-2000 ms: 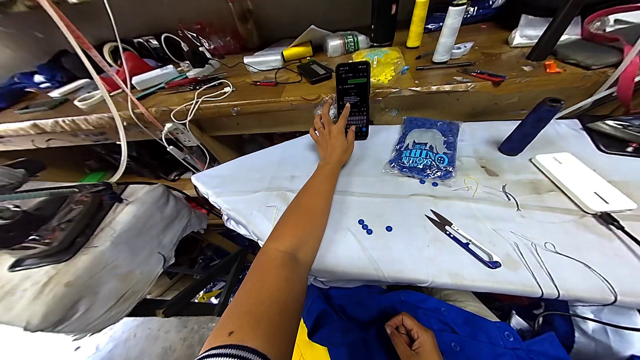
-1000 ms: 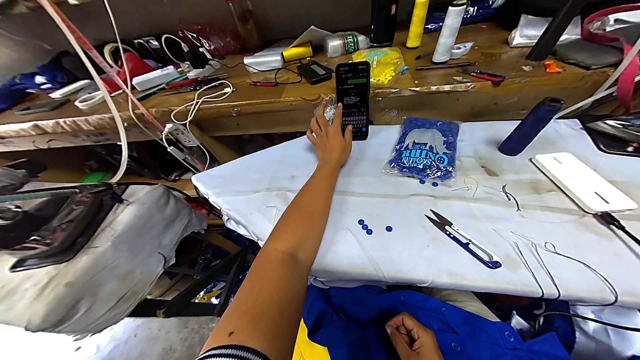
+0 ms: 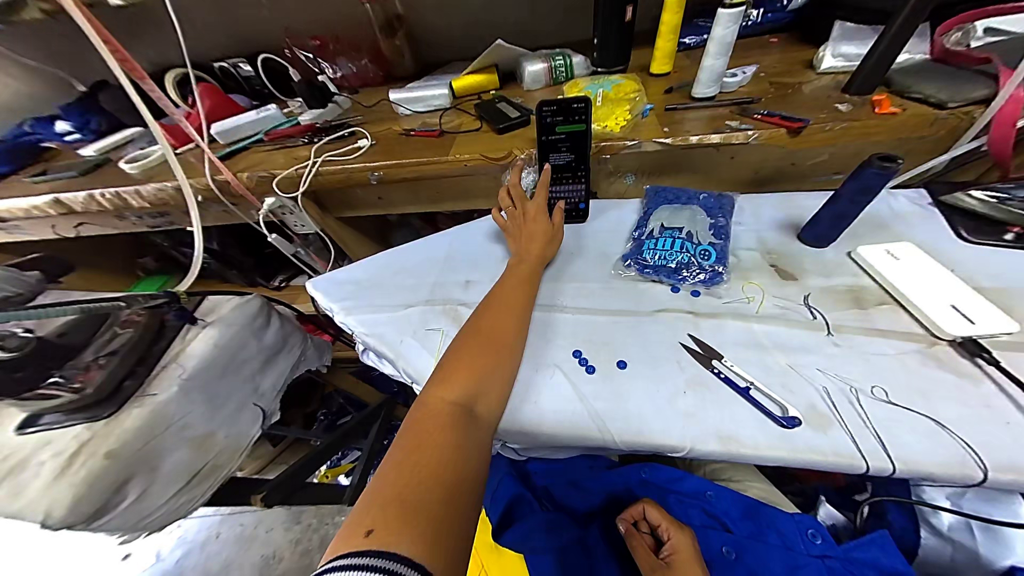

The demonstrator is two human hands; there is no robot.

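Observation:
My left hand (image 3: 530, 216) reaches out to a black smartphone (image 3: 578, 136) propped upright against the wooden bench edge, fingers spread at its lit screen. My right hand (image 3: 660, 540) rests with curled fingers on blue buttoned cloth (image 3: 720, 504) at the bottom; whether it pinches something is hidden. On the white cloth lie several loose blue buttons (image 3: 583, 362), a plastic bag of blue buttons (image 3: 680, 236), thread snips (image 3: 742, 382) with blades apart, and dark thread ends (image 3: 818, 312). A navy thread cone (image 3: 850, 200) leans at the right.
A white power bank (image 3: 932, 290) with a black cable lies at the right. The wooden bench (image 3: 448, 156) behind holds a bag of yellow buttons (image 3: 606, 102), thread cones, a plastic bottle (image 3: 554, 69) and white cables. An iron (image 3: 80, 352) stands at the left on a cloth-covered surface.
The fingers of my left hand have shifted at the phone, and the index finger is extended over the screen again. The picture on the screen has changed. My right hand has stayed in place.

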